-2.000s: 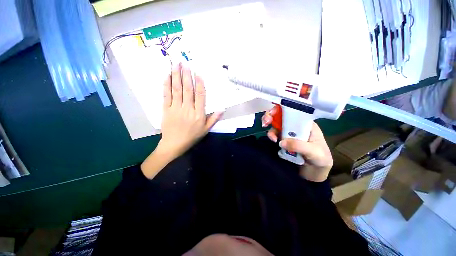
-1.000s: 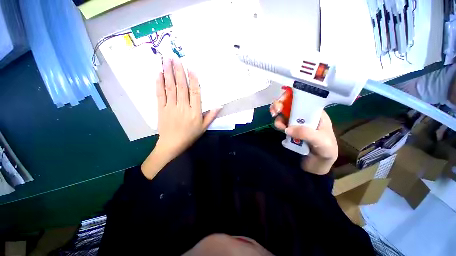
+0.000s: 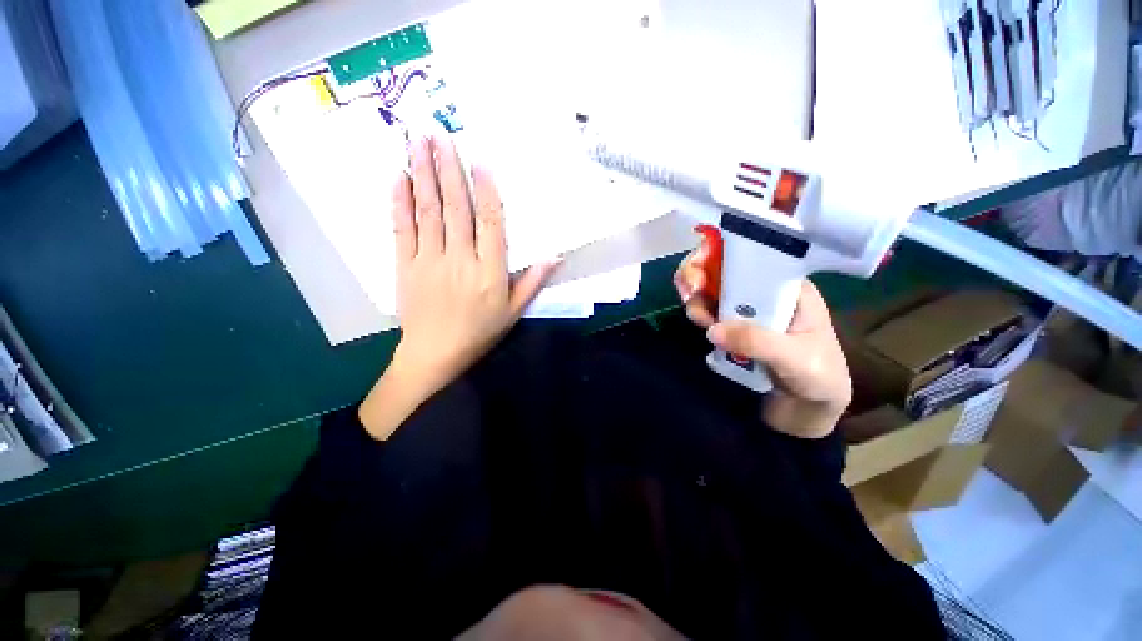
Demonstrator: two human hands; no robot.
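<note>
The flat white housing (image 3: 551,188) lies on the cardboard work board (image 3: 328,298). A green circuit board (image 3: 380,56) is at its upper left, with a yellow block (image 3: 322,90), thin wires and a small green module (image 3: 446,117) nearby. My left hand (image 3: 451,269) lies flat, palm down, on the housing, fingertips just below the module. My right hand (image 3: 783,357) grips the white hot glue gun (image 3: 764,219) by its handle. The gun's nozzle points left over the housing; contact cannot be told. A translucent glue stick (image 3: 1027,273) extends from its rear.
A bundle of bluish glue sticks (image 3: 157,138) lies at left on the green bench (image 3: 175,376). Wired parts (image 3: 1002,63) lie on a white sheet at upper right. Open cartons (image 3: 952,351) stand below at right. Another person's sleeve (image 3: 1077,213) shows at the right.
Over two seconds my right hand and the glue gun moved right, away from the circuit board, then slightly back left. My left hand stays flat on the housing.
</note>
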